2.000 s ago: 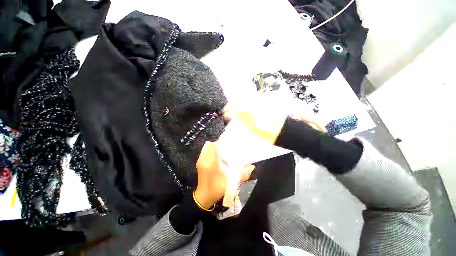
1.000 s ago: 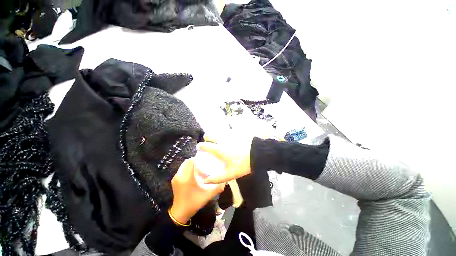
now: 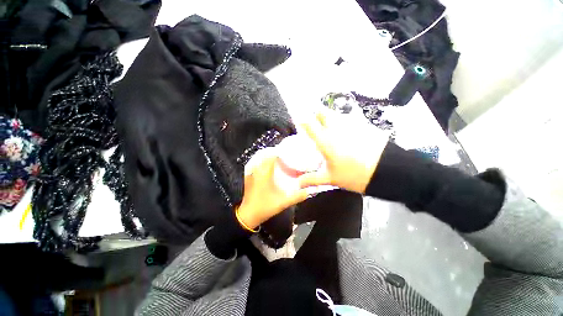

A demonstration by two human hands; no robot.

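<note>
My left hand [image 3: 268,191] and my right hand [image 3: 350,154] both hold a round white-pink object [image 3: 300,155], palm-sized, perhaps a tub or tape roll; glare hides its detail. A dark nubby jacket [image 3: 247,92] lies on the table behind my hands, with its smooth black lining [image 3: 151,136] to the left. Black-and-white flecked braid trim [image 3: 202,126] runs between lining and woolly cloth. A short flecked strip [image 3: 259,143] shows on the jacket just behind my left hand. No needle or thread is visible.
A heap of loose flecked trim [image 3: 77,142] lies left of the jacket, beside a floral cloth [image 3: 15,157]. Small dark pieces [image 3: 375,114], a dark thread cone [image 3: 405,85] and a blue patterned block [image 3: 429,151] lie right on the white table [image 3: 308,28]. Black cloth [image 3: 438,55] lies beyond.
My hands have come together around the round white-pink object. The pale strip seen below my hands earlier no longer shows there. The view swung left and back, shifting the whole scene.
</note>
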